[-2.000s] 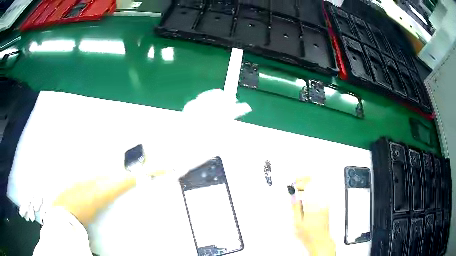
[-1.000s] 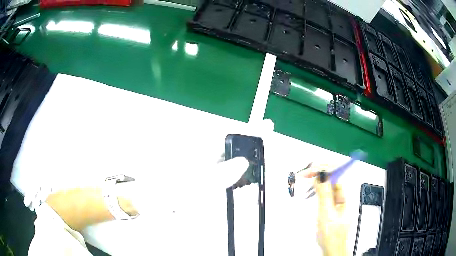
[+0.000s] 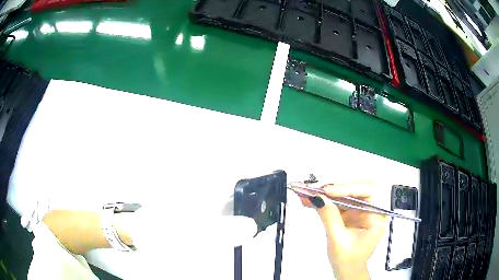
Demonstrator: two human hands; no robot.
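Observation:
A black phone middle frame (image 3: 264,199) stands near the front centre, camera end up, its lower end cut off by the picture's edge. My left hand (image 3: 232,231), white-gloved and fading into the white mat, holds it from the left with the thumb over its solid end. My right hand (image 3: 350,219), bare with dark nails, holds slim purple tweezers (image 3: 361,205). Their tips are at the frame's upper right edge; I cannot tell whether they touch it or hold a part. Small dark parts (image 3: 311,179) lie just beyond the tips.
Another middle frame (image 3: 403,229) lies on the white mat (image 3: 137,142) at right, beside stacked black trays (image 3: 429,219). Two frames (image 3: 328,90) and a smaller one (image 3: 450,139) lie on the green surface (image 3: 219,82). More black trays (image 3: 334,33) stand at the back, a red tray (image 3: 76,4) back left.
The held frame was lying flat two seconds ago and is now raised in my left hand. My right hand has brought the tweezers to the frame's right edge.

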